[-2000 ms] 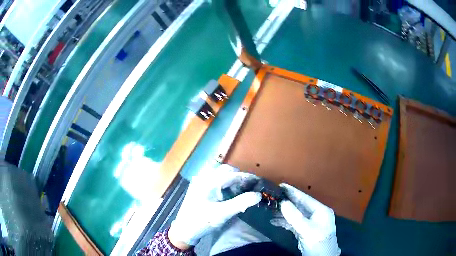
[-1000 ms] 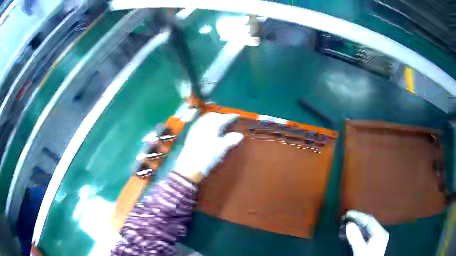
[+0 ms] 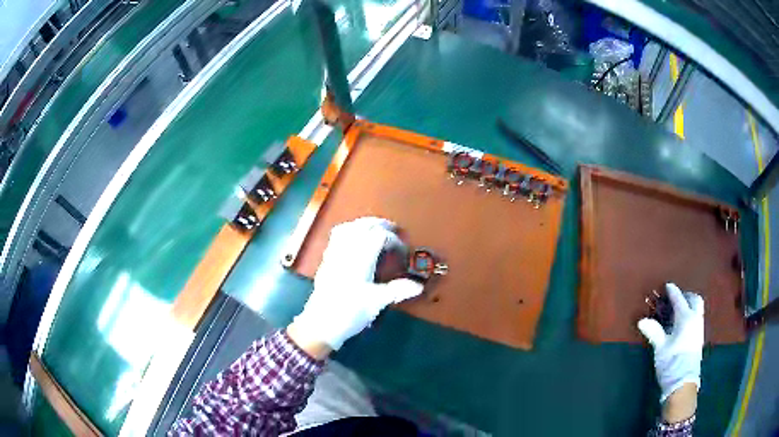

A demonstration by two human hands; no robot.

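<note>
My left hand point(image 3: 363, 277), in a white glove, holds a wound coil point(image 3: 424, 263) between thumb and fingers over the left bakelite tray point(image 3: 461, 294); its silvery leads point right. My right hand point(image 3: 679, 329), also gloved, holds a small dark leaded part point(image 3: 658, 309) at the near edge of the right bakelite tray point(image 3: 628, 256). Its leads point up and left; the fingers hide much of it. Several wound coils point(image 3: 512, 181) stand in a row along the left tray's far rim. Three cased inductors point(image 3: 263, 192) with silvery pins sit on the orange bakelite strip point(image 3: 205, 277).
A thin black tool point(image 3: 528, 145) lies behind the trays. A few small leaded parts point(image 3: 729, 219) lie at the right tray's right edge. A dark post point(image 3: 329, 60) stands at the left tray's far left corner. A brown strip point(image 3: 64, 397) lies at the lower left.
The box held in both hands is gone from them, and the strip shows three blocks instead of two. The hands have parted, the right to the right tray. The tray row has one coil fewer.
</note>
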